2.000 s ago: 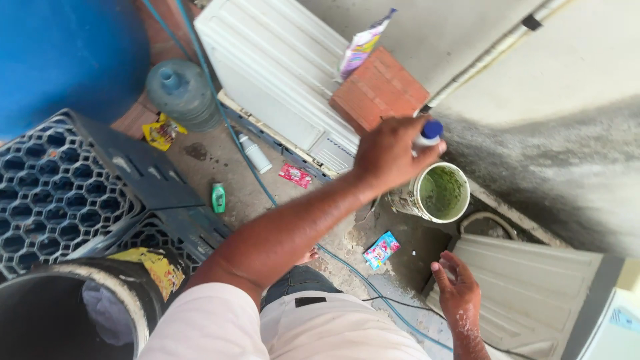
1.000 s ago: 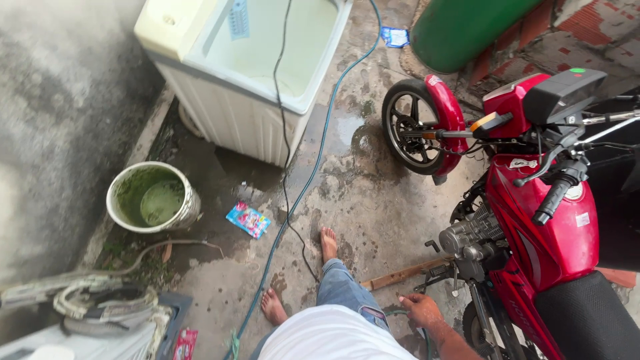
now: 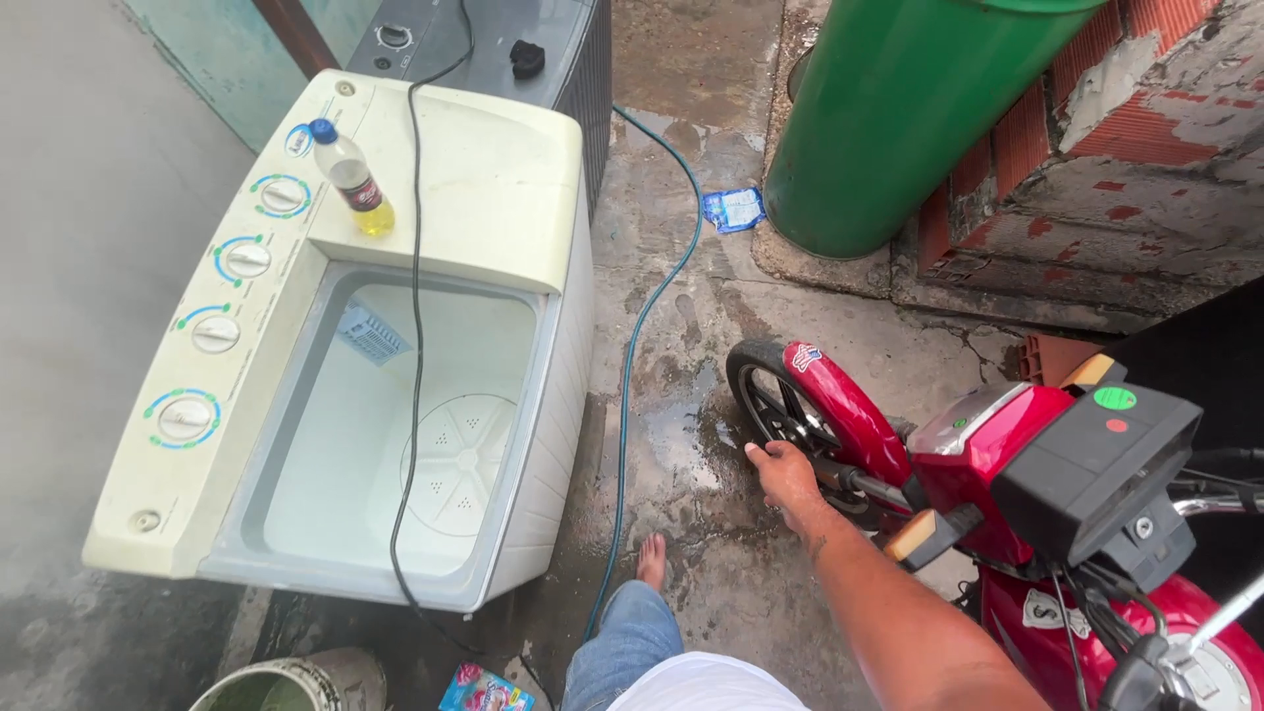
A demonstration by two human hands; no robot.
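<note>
My right hand (image 3: 787, 482) reaches forward above the wet concrete floor, its fingers partly spread with nothing in them, beside the front wheel of a red motorcycle (image 3: 859, 415). My left hand is out of the frame. To the left stands a cream twin-tub washing machine (image 3: 444, 148) with its wash tub (image 3: 454, 464) uncovered. A plastic bottle with a blue cap and some yellow liquid (image 3: 357, 188) stands on the machine's top near the knobs. A dark cable (image 3: 417, 296) runs across the machine and over the tub.
A blue-green hose (image 3: 630, 375) winds along the floor. At the bottom left is a dirty white bucket (image 3: 336, 681), with a colourful packet (image 3: 484, 689) nearby. Beyond are a grey appliance (image 3: 494, 49), a blue packet (image 3: 734, 209), a green cylinder (image 3: 889, 118) and a brick wall (image 3: 1126, 207).
The view has swung from the bucket and bricks to the washing machine and motorcycle. My right hand, low beside the motorcycle a second ago, now reaches forward near its front wheel.
</note>
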